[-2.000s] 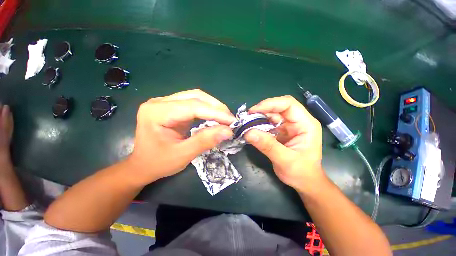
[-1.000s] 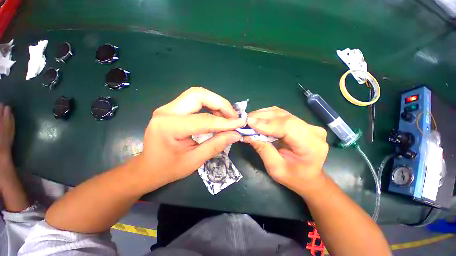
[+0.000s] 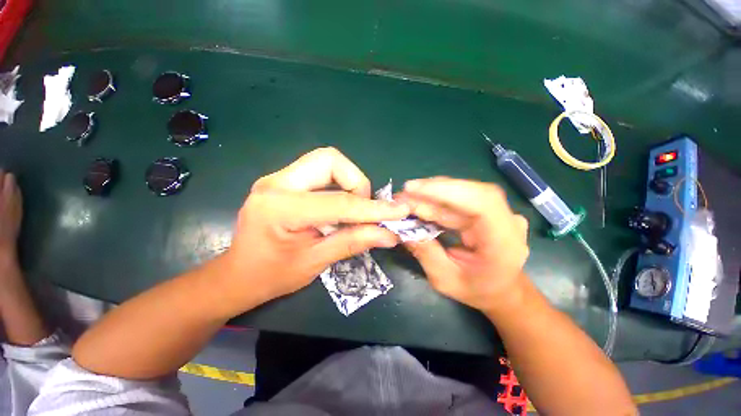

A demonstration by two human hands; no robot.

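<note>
My left hand [image 3: 313,223] and my right hand [image 3: 471,240] meet above the bench, fingertips closed on a crumpled white wipe [image 3: 413,230] with dark smudges. The round black part is hidden by the wipe and fingers. A smudged flat wipe [image 3: 355,282] lies on the green mat just below my left hand. Several round black parts [image 3: 168,175] stand in a loose group at the left.
A dispensing syringe [image 3: 532,187] with an air hose [image 3: 603,276] lies right of my hands. Beyond are a tape roll [image 3: 555,142], a slim rod [image 3: 603,191], a white wipe [image 3: 571,97] and a blue dispenser [image 3: 668,227]. White scraps [image 3: 57,99] and another person's arm [image 3: 15,268] are at far left.
The black part's rim, seen between my fingers two seconds ago, is now covered. My fingers have drawn closer together and shifted on the wipe.
</note>
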